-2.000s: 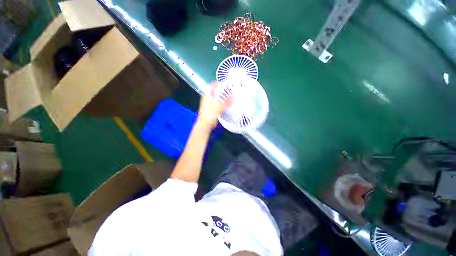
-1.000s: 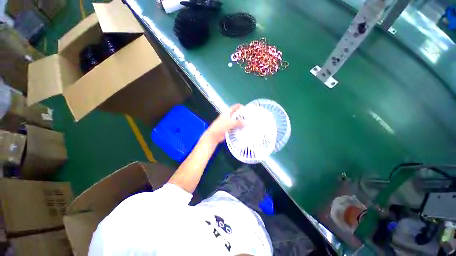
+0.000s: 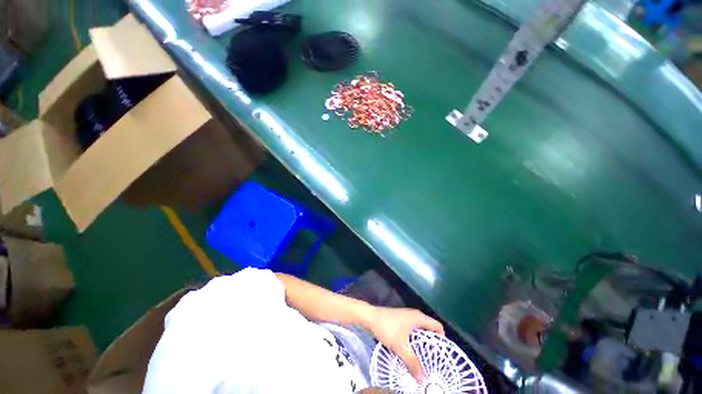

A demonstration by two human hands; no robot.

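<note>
My left hand (image 3: 404,331) is low in the picture, near the bench's front edge. It grips a white fan grille (image 3: 454,369) by its rim, with fingers over the radial spokes. The bottom edge of the picture cuts the grille off; whether more grilles lie under it I cannot tell. My right hand is not in view. A loose heap of copper-coloured rings (image 3: 371,104) lies on the green bench (image 3: 431,192). The press fixture (image 3: 527,327), with a pale round seat and orange-brown centre, is at the lower right.
Black parts (image 3: 258,58) and a black round grille (image 3: 331,51) lie beyond the copper heap. A metal bracket (image 3: 508,73) stands on the bench. The blurred press (image 3: 654,331) is at right. An open carton (image 3: 131,142) with dark parts and a blue stool (image 3: 254,223) are left of the bench.
My left hand has moved from the bench edge beside the copper heap down and right, carrying white grille work with it. The bench spot where the white grilles were now shows bare green.
</note>
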